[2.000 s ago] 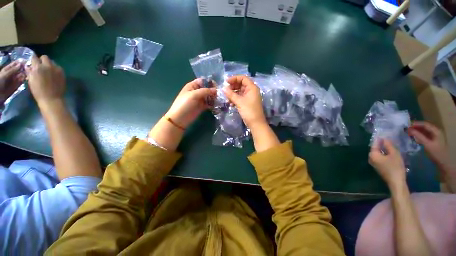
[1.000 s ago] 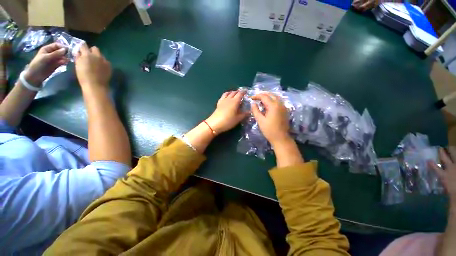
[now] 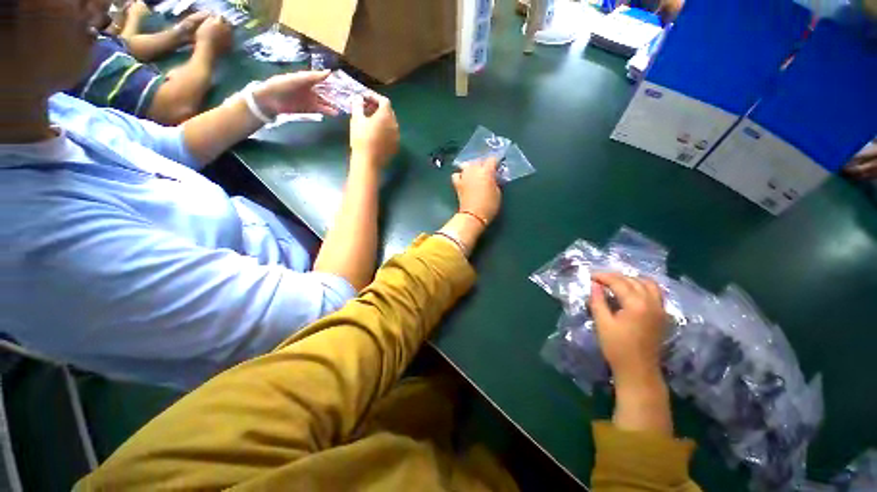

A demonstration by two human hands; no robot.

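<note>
My left hand (image 3: 478, 189) is stretched out to a clear zip bag (image 3: 516, 159) lying apart on the table. Its fingertips are on the lower part of the bag; whether they pinch it is hidden. A small loose black cable (image 3: 442, 154) lies just left of that bag. My right hand (image 3: 632, 322) is at the left end of a long heap of crinkled filled bags (image 3: 736, 370). Its thumb and fingers pinch a clear filled bag (image 3: 565, 273) there.
A person in a light blue shirt (image 3: 173, 240) sits close at left, holding a clear bag (image 3: 338, 91). A brown carton (image 3: 399, 38) and white upright (image 3: 474, 43) stand behind. Blue and white cartons (image 3: 673, 125) stand at upper right. More people's arms show at upper left.
The view has swung left. My left hand has left the heap and reached to the bag lying apart. My right hand stays at the heap's left end.
</note>
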